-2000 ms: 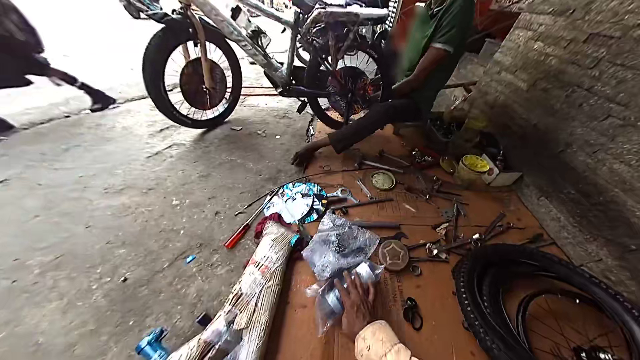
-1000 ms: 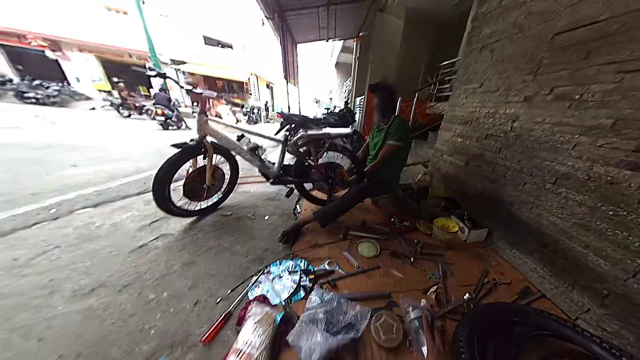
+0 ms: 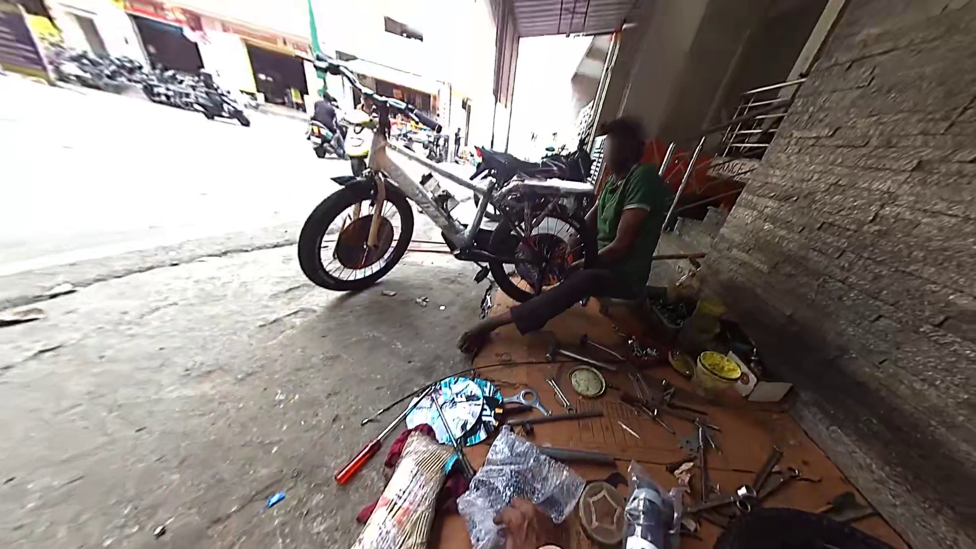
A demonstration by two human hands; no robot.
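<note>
My right hand (image 3: 526, 523) is at the bottom edge of the view, its fingers curled at the lower edge of a sheet or bag of clear bubble wrap (image 3: 518, 476); whether they grip it is unclear. Right of the hand lies a round patterned lid or disc (image 3: 602, 512), then a cylindrical part in clear plastic (image 3: 646, 509). A long bundle wrapped in pale, ribbed material (image 3: 408, 492) lies to the left on dark red cloth. My left hand is out of view.
A red-handled screwdriver (image 3: 358, 461), shiny blue discs (image 3: 456, 408), a ring-ended wrench (image 3: 528, 399) and scattered tools lie around a cardboard sheet (image 3: 602, 431). A black tire (image 3: 801, 530) is bottom right. Beyond, a person in green (image 3: 629, 221) sits at a bicycle (image 3: 450, 213); a stone wall (image 3: 862, 252) stands right.
My right hand was on the plastic-wrapped part left of the patterned disc; that part is now right of the disc, and the hand is at the bubble wrap. The view has tilted up strongly.
</note>
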